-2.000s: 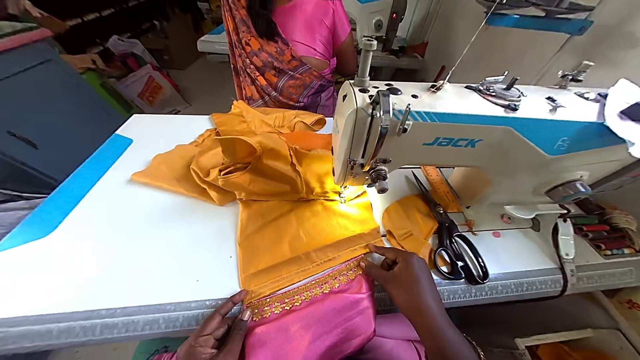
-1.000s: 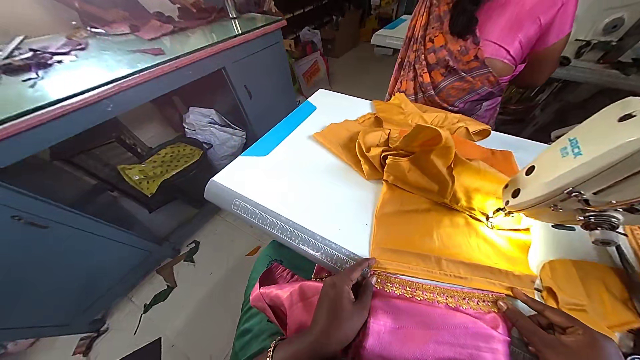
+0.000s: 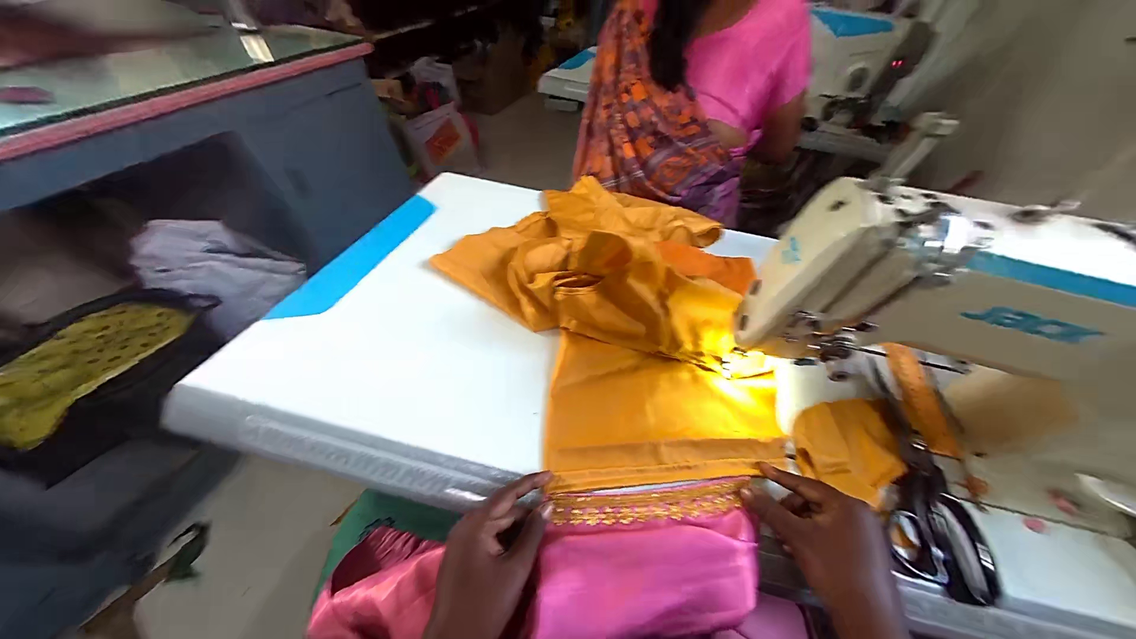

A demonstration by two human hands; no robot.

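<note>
A mustard-yellow fabric piece (image 3: 657, 399) lies on the white sewing table, bunched at its far end and flat near the table's front edge. Part of it sits under the lit needle area of the JACK sewing machine (image 3: 976, 284). Pink satin fabric with a gold embroidered border (image 3: 648, 506) hangs over the front edge, the border lying along the yellow fabric's near edge. My left hand (image 3: 497, 550) pinches the border's left end between thumb and finger. My right hand (image 3: 816, 532) pinches its right end. Black-handled scissors (image 3: 932, 524) lie right of my right hand.
A small yellow fabric piece (image 3: 848, 448) and an orange measuring tape (image 3: 919, 399) lie near the scissors. A person (image 3: 710, 89) in pink and orange is beyond the table. At left stand a blue-grey cabinet (image 3: 328, 160) and a black container holding yellow spotted cloth (image 3: 98, 364).
The view has swung left and partly back. Both hands stay at the two ends of the gold border, and the yellow fabric keeps its place on the table.
</note>
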